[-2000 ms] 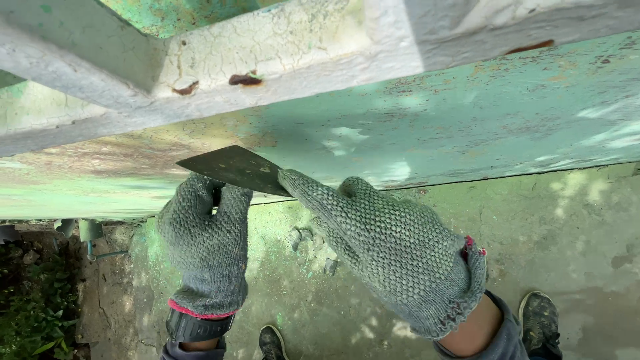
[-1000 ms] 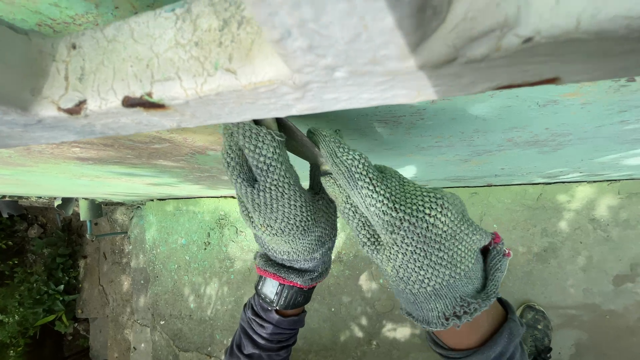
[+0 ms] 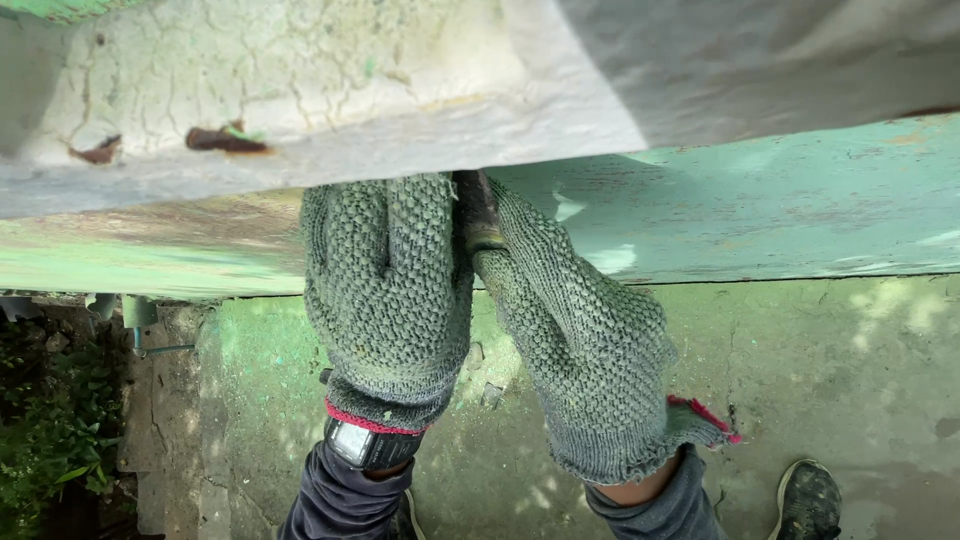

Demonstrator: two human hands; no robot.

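Note:
Both hands wear grey knitted gloves with red edging. My right hand (image 3: 577, 337) grips a putty knife (image 3: 478, 206), whose ferrule and dark metal show between the gloves; the far end of its blade is hidden under a pale, cracked ledge (image 3: 300, 90). My left hand (image 3: 386, 292) is raised just left of the tool against the green painted wall (image 3: 720, 210), its fingertips hidden by the ledge, so its hold is unclear. A watch (image 3: 371, 444) sits on the left wrist.
The ledge with rusty spots (image 3: 229, 140) overhangs the hands. Below lies a concrete floor (image 3: 810, 375) with small chips and my shoes (image 3: 808, 501). Pipe ends (image 3: 140, 311) and plants (image 3: 64, 427) are at the left.
Two seconds ago the blade showed in full below the ledge; now most of it is hidden. My left hand has moved right and up to the ledge's edge. The view has come closer to the ledge.

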